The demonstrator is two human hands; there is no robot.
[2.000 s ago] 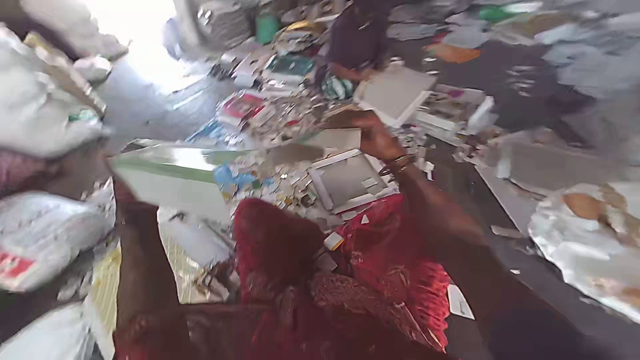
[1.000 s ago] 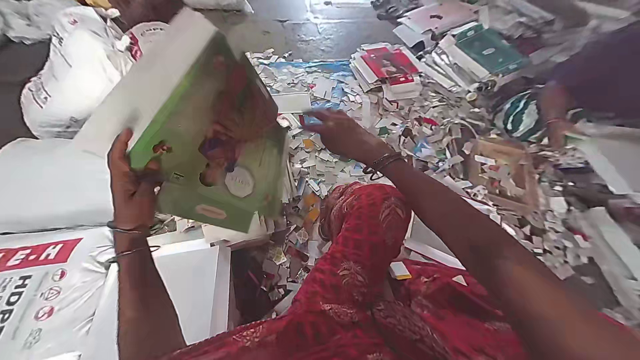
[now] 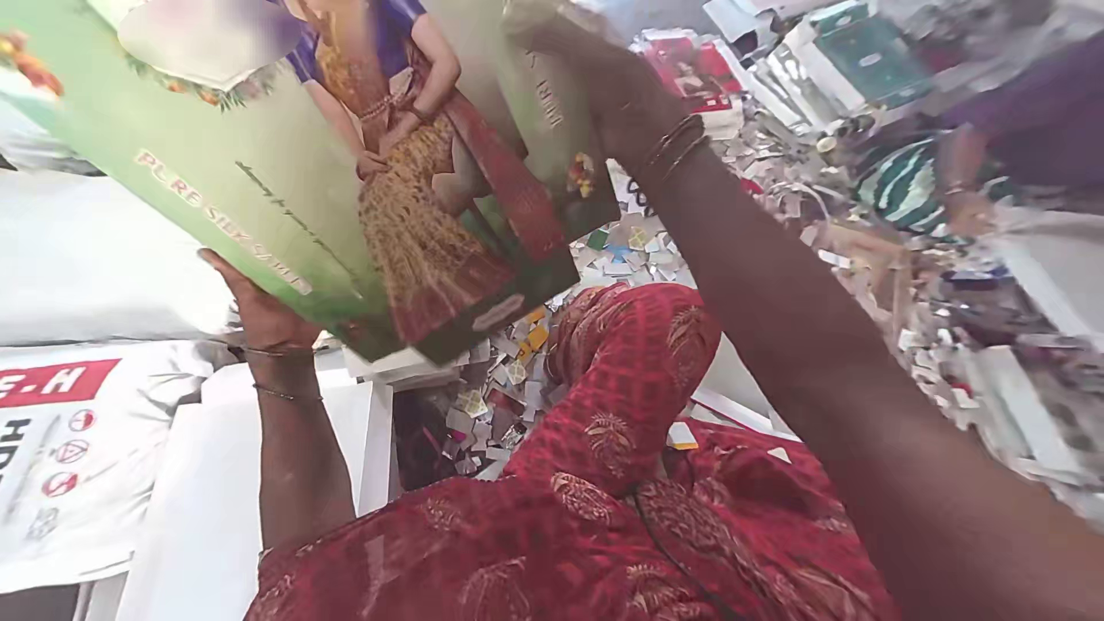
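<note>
A large green printed cardboard box (image 3: 319,198), showing a draped figure and some lettering, is raised and tilted at the upper left. My left hand (image 3: 267,306) supports its lower left edge, thumb up along the side. At the top right of the same box my right hand (image 3: 595,86) grips the edge; its fingers are blurred and partly cut from clear sight. Bangles circle both wrists. Below the box lies my knee in red patterned cloth (image 3: 621,362), with small card scraps (image 3: 681,435) resting on the cloth.
White open boxes (image 3: 207,483) stand beside my left forearm, next to a white printed sack (image 3: 103,448). Cut card scraps (image 3: 509,397) cover the floor. Flattened boxes, one green (image 3: 871,56) and one red (image 3: 690,73), lie at the upper right. Another person's hand (image 3: 966,211) shows at the right.
One second ago my right hand was off the green box, over the scraps; now it is on the box's upper right edge. The box's printed face has turned more fully toward me.
</note>
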